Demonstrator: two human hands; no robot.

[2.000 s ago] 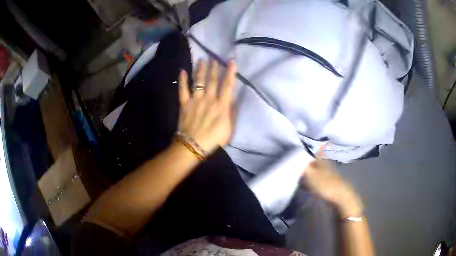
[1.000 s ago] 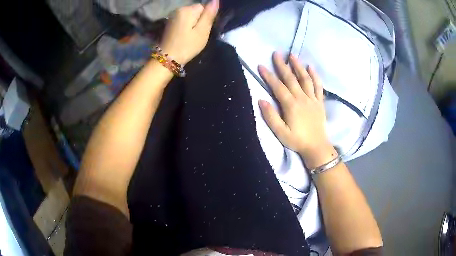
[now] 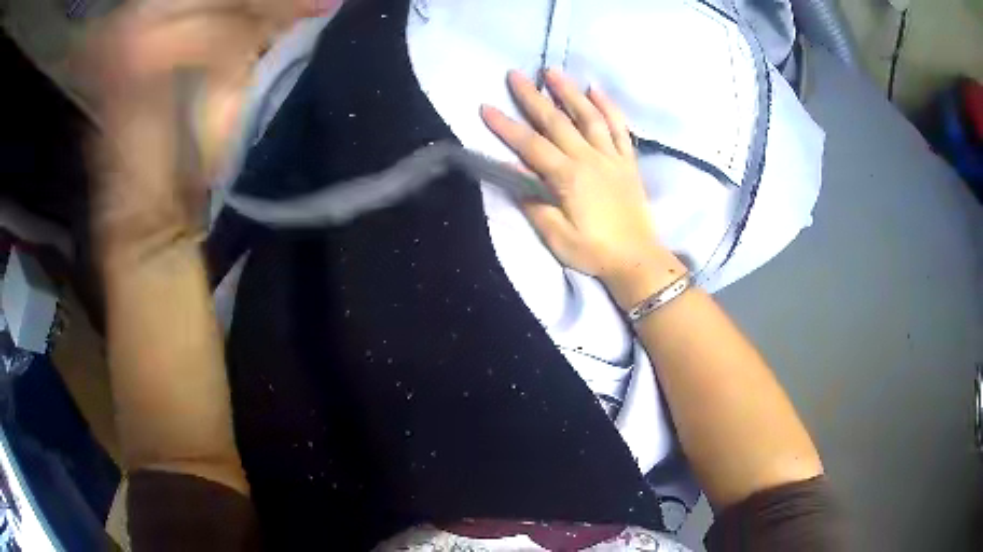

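A garment lies inside out, with a wide black band (image 3: 377, 377) in front of me and a pale, stitched inside (image 3: 690, 76) to its right. A narrow grey strip (image 3: 356, 201) sags across the black band between my hands. My left hand (image 3: 178, 108) is raised at the upper left, large and blurred, with the strip at its fingers; its exact grip is blurred. My right hand (image 3: 587, 183) lies on the pale inside, fingers spread, with the strip's other end between thumb and palm.
The grey table surface (image 3: 873, 291) shows at the right. A blurred red and blue thing (image 3: 959, 135) is at the far right edge. A white box-like object (image 3: 30, 302) and dark blue material (image 3: 49, 415) are at the left.
My left hand has lifted off the black cloth and moved left toward the camera. The grey strip now shows between my hands. My right hand has shifted slightly left and up in view.
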